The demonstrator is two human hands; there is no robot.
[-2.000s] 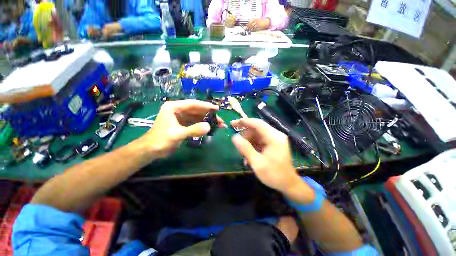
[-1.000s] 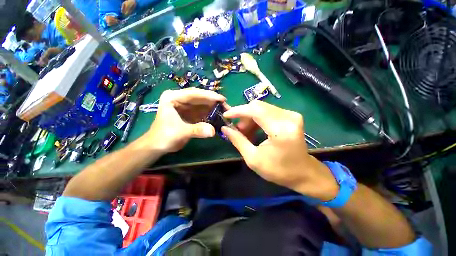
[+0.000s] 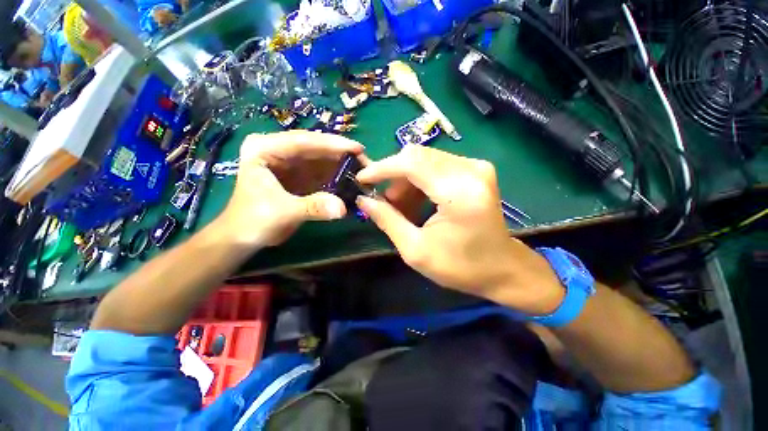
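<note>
A small dark watch housing (image 3: pixel 344 178) is held up between my two hands, a little above the front part of the green mat. My left hand (image 3: pixel 274 189) holds it between thumb and fingers from the left. My right hand (image 3: pixel 450 215) has its thumb and forefinger at the housing's right side, touching it or a tiny part on it; I cannot tell which. A small bluish spot shows at the lower edge by the right fingertips. The fingers hide most of the housing, so its inside cannot be made out.
Electric screwdriver (image 3: pixel 539 114) and tweezers (image 3: pixel 515 214) lie right. Cream-handled brush (image 3: pixel 421 97) and open watch case (image 3: pixel 418 130) lie behind my hands, with flex-tailed modules. Blue station (image 3: pixel 126 160) stands left, blue parts bin (image 3: pixel 333 42) behind, fan (image 3: pixel 724 71) right, red tray (image 3: pixel 236 324) below the edge.
Two seconds ago my right hand was apart from the dark housing; then it came in to the housing's right side and has stayed there. The view has tilted down and closer.
</note>
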